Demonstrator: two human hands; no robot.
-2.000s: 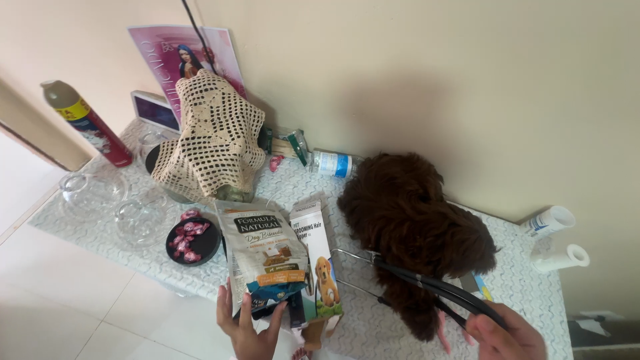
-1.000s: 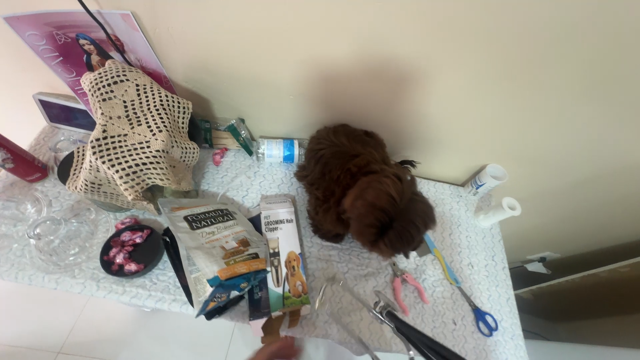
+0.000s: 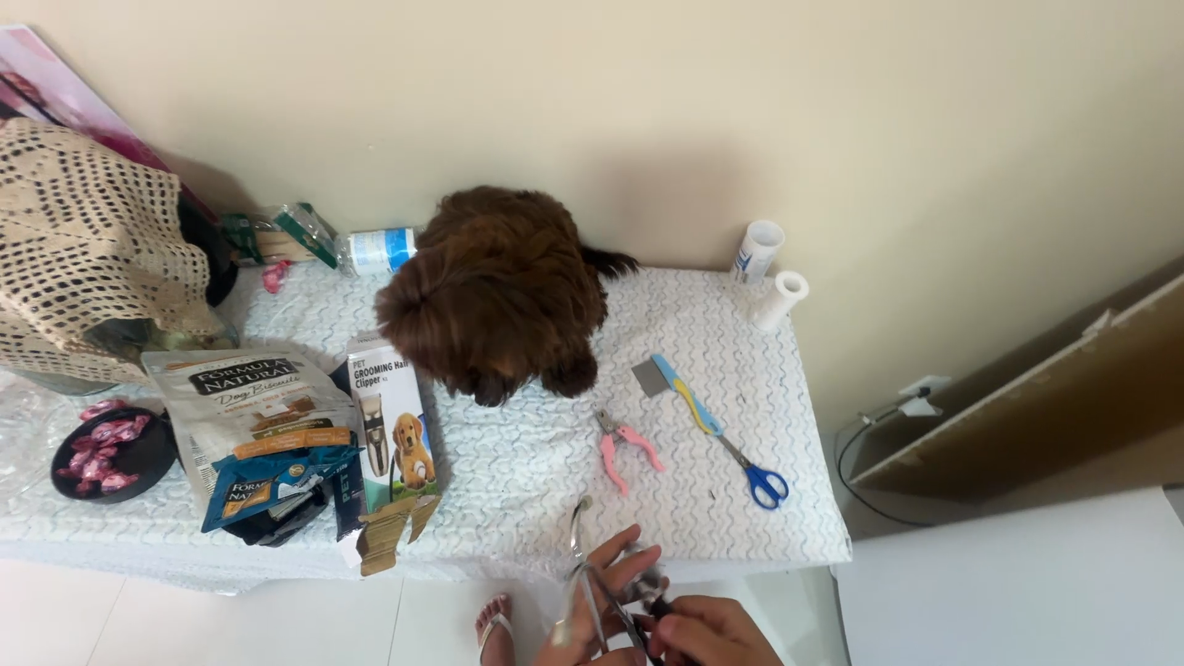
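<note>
A stethoscope (image 3: pixel 592 583) with metal ear tubes and black tubing is held over the table's front edge. My left hand (image 3: pixel 597 601) is around its ear tubes, the fingers partly spread and blurred. My right hand (image 3: pixel 712 634) grips the black tubing close to the metal chest piece (image 3: pixel 645 578), which is beside my left fingers. A small brown long-haired dog (image 3: pixel 495 296) is on the table (image 3: pixel 518 490) by the wall. Between the dog and my hands lie pink-handled nail clippers (image 3: pixel 624 449). Blue-handled scissors (image 3: pixel 763 481) and a metal-toothed comb (image 3: pixel 680 388) lie to the right.
At the left are a dog biscuit bag (image 3: pixel 259 398), a hair clipper box (image 3: pixel 393 425), a black bowl of wrapped candies (image 3: pixel 111 453) and a crochet cloth (image 3: pixel 83 250). Two white rolls (image 3: pixel 772 268) stand at the back right. A cable (image 3: pixel 865 490) hangs beyond the table's right edge.
My left hand has left the biscuit bag and is now at the stethoscope. My right hand has brought the stethoscope from over the dog to the front edge. The dog has turned. The view has shifted right.
</note>
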